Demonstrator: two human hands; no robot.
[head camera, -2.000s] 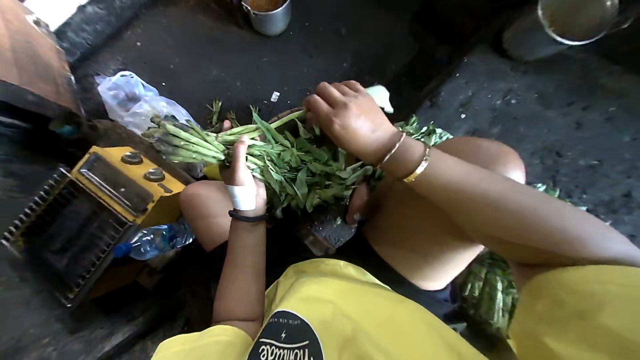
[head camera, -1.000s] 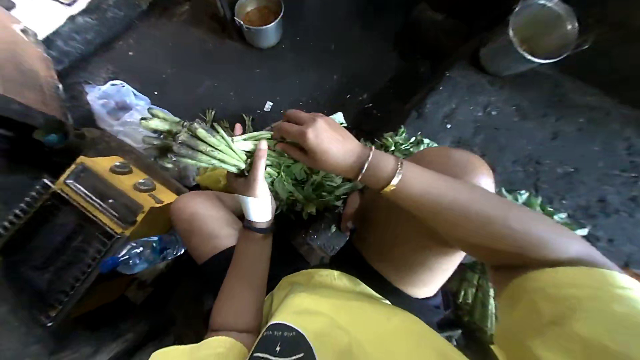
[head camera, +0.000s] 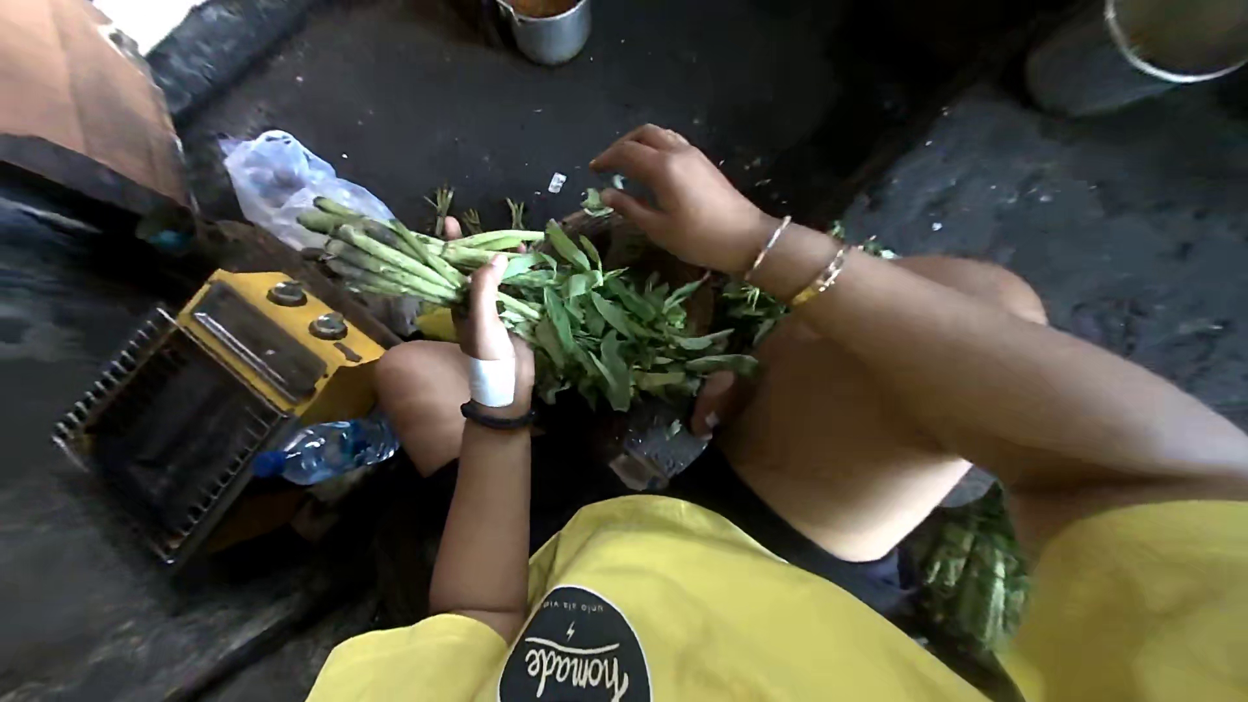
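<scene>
A bunch of leafy greens with thick pale stems (head camera: 604, 317) lies across my lap, stem ends to the left and leaves to the right. My left hand (head camera: 487, 297) is wrapped around the stems, thumb on top; a white band and a black band circle that wrist. Raised above the leafy part, my right hand (head camera: 673, 195) has its fingers curled, with a small green leaf piece (head camera: 597, 203) at the fingertips. Whether the fingers grip that piece is unclear. Bracelets circle the right wrist.
At left stand a yellow-framed heater or grill (head camera: 361, 348) and a plastic bottle (head camera: 336, 450). A plastic bag (head camera: 292, 185) lies behind the stems. Metal pots (head camera: 551, 34) stand at the top centre and a larger metal container (head camera: 1082, 68) at top right. More greens (head camera: 975, 570) lie at lower right.
My right hand has lifted away from the stems, up and to the right. My left hand still holds the bunch.
</scene>
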